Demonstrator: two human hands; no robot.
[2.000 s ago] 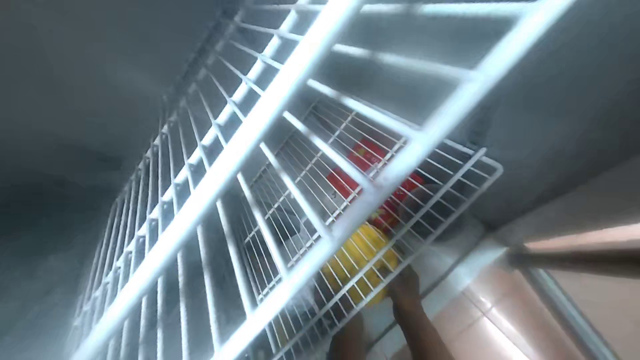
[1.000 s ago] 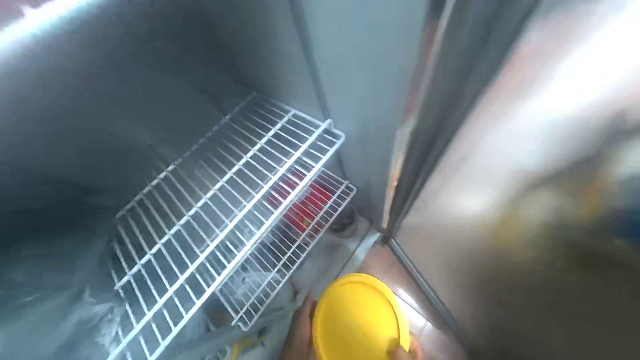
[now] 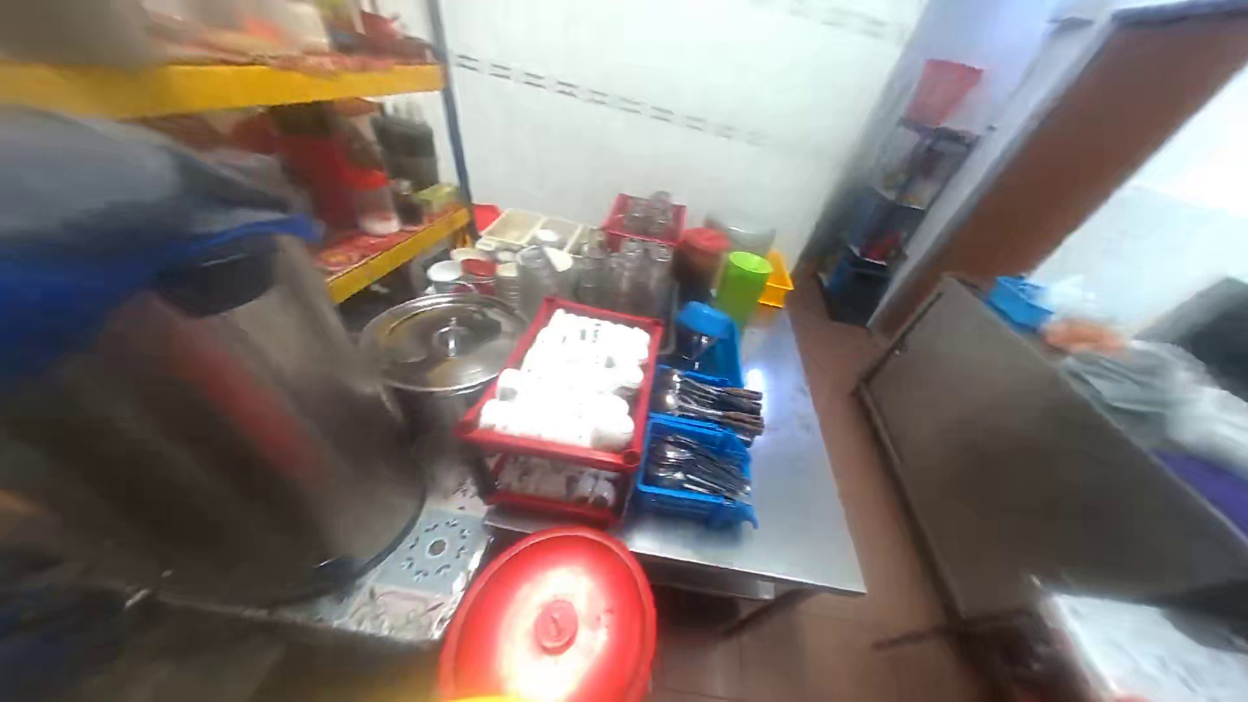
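Note:
Neither of my hands shows in the view. At the bottom edge, a sliver of something yellow [image 3: 478, 698] overlaps the round red plastic lid [image 3: 558, 609]; what it belongs to cannot be made out. Beyond the red lid, a red plastic crate [image 3: 546, 448] holds many small white cups [image 3: 575, 380]. Against its right side are blue plastic baskets [image 3: 697, 502] full of metal cutlery [image 3: 697, 466]. A large metal pot with a lid [image 3: 444, 341] stands left of the crate.
A steel table [image 3: 799, 468] carries the baskets, glasses [image 3: 629, 273] and a green cup [image 3: 744, 283]. A large blurred metal container [image 3: 292, 419] and yellow-edged shelves [image 3: 234, 88] stand left. On the right is a metal-sided counter [image 3: 1014, 468].
The view has swung away from the wire racks to a table. A second ago my hands held a round yellow-lidded container; now they are out of view, with only a yellow sliver at the bottom edge.

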